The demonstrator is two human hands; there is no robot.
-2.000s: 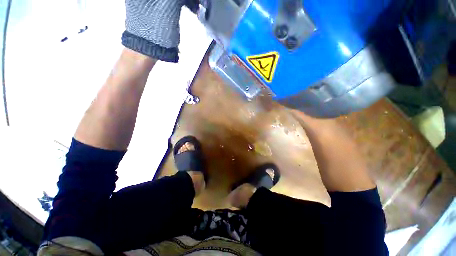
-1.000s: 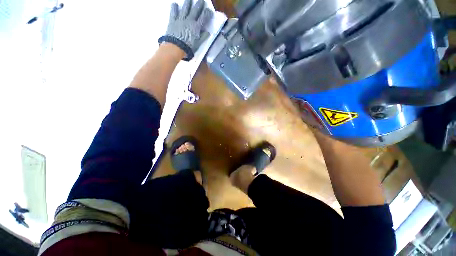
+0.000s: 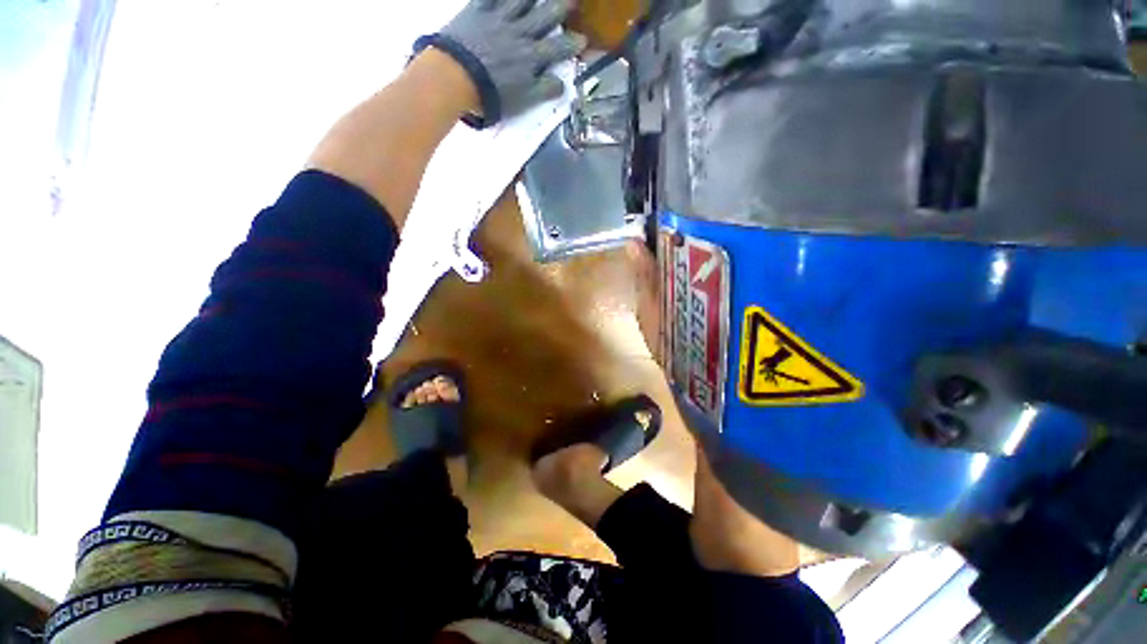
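The cutting machine, with a blue and grey motor body (image 3: 830,277) and a yellow warning triangle, fills the upper right. Its flat silver base plate (image 3: 572,195) shows to the left of the motor, beside the lay edge. The white paper marker (image 3: 239,113) covers the lay on the left. My left hand (image 3: 509,57), in a grey glove, lies on the paper near its edge, left of the machine, fingers apart and cut off by the top edge. My right forearm shows below the motor; the motor hides most or all of my right hand.
A small white tag or scrap (image 3: 470,260) sticks out at the lay's edge. A pale sheet (image 3: 18,434) lies at the far left. My feet in dark sandals (image 3: 429,409) show below the brown surface's edge. White items (image 3: 906,591) show at the lower right.
The machine has swung and come nearer, its motor larger in view and its label now readable. My left hand has moved from beside the motor onto the paper near the base plate.
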